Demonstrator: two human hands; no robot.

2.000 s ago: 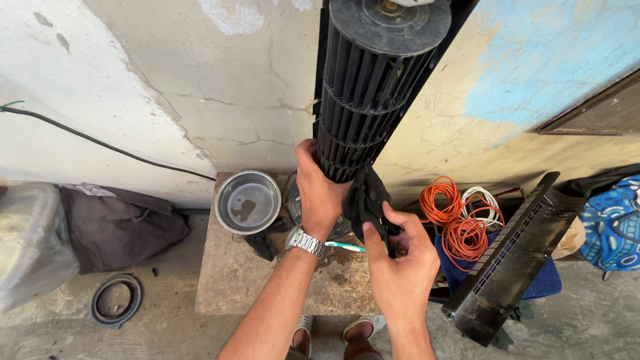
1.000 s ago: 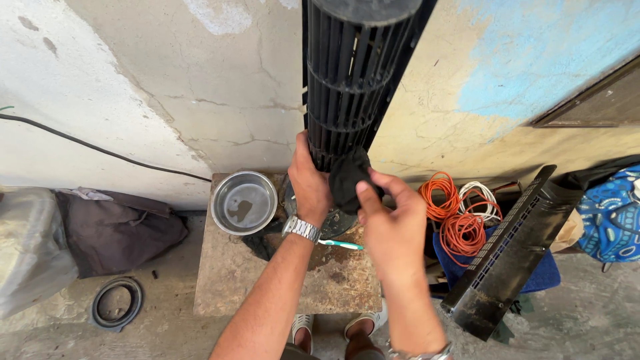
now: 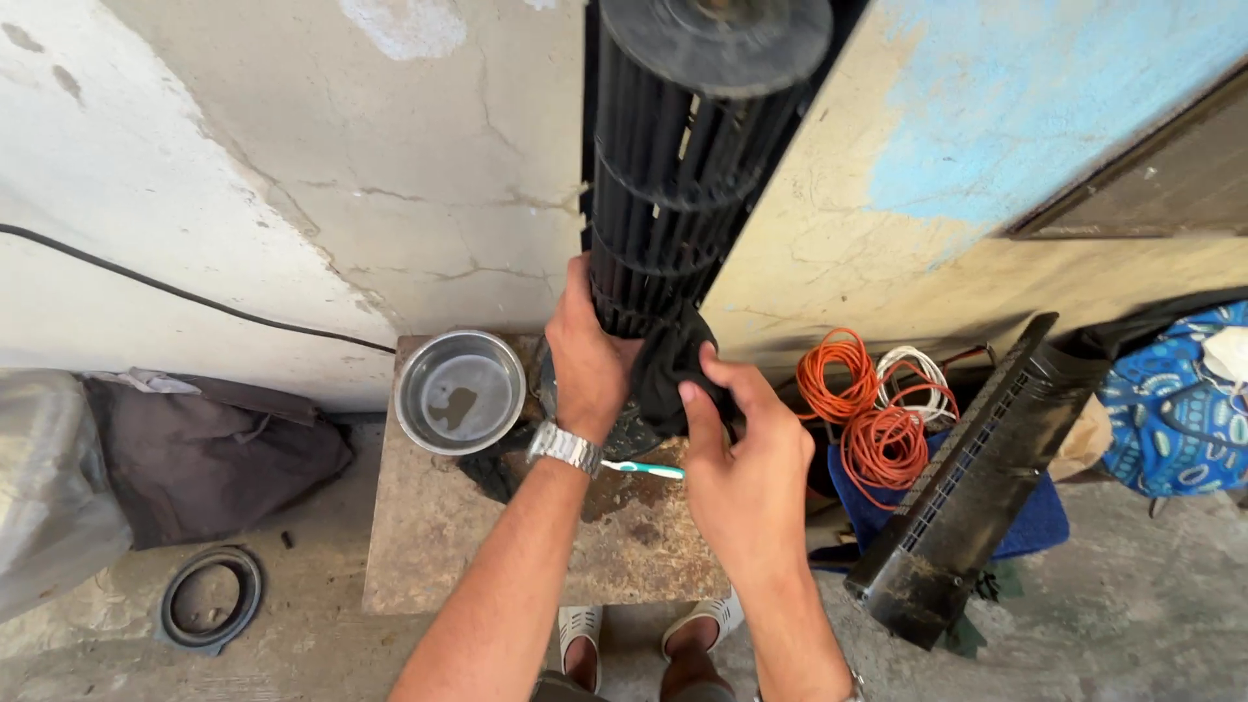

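A black finned cylindrical blower fan rotor (image 3: 673, 185) stands upright in a dark casing against the wall. My left hand (image 3: 590, 366) grips the rotor near its lower end, its fingers passing behind the blades. My right hand (image 3: 746, 429) pinches a black cloth (image 3: 673, 370) between thumb and fingers, against the rotor's lower right side. A teal and white toothbrush (image 3: 643, 470) lies on the worn stone-like tabletop (image 3: 439, 546) below the hands. To the left of my left hand sits a round metal bowl (image 3: 461, 393) with a little murky liquid. The rotor's base is partly hidden by the hands and cloth.
Orange cable coils (image 3: 882, 448) and a white coil (image 3: 921, 375) lie at the right, beside a long black plastic housing (image 3: 975, 507) and a blue patterned bag (image 3: 1180, 409). At the left are a dark cloth bag (image 3: 214, 448) and a gray ring (image 3: 210, 600) on the floor.
The cloth in my right hand was bunched up against the rotor a second ago and now hangs looser. My left hand has stayed at the rotor's lower end.
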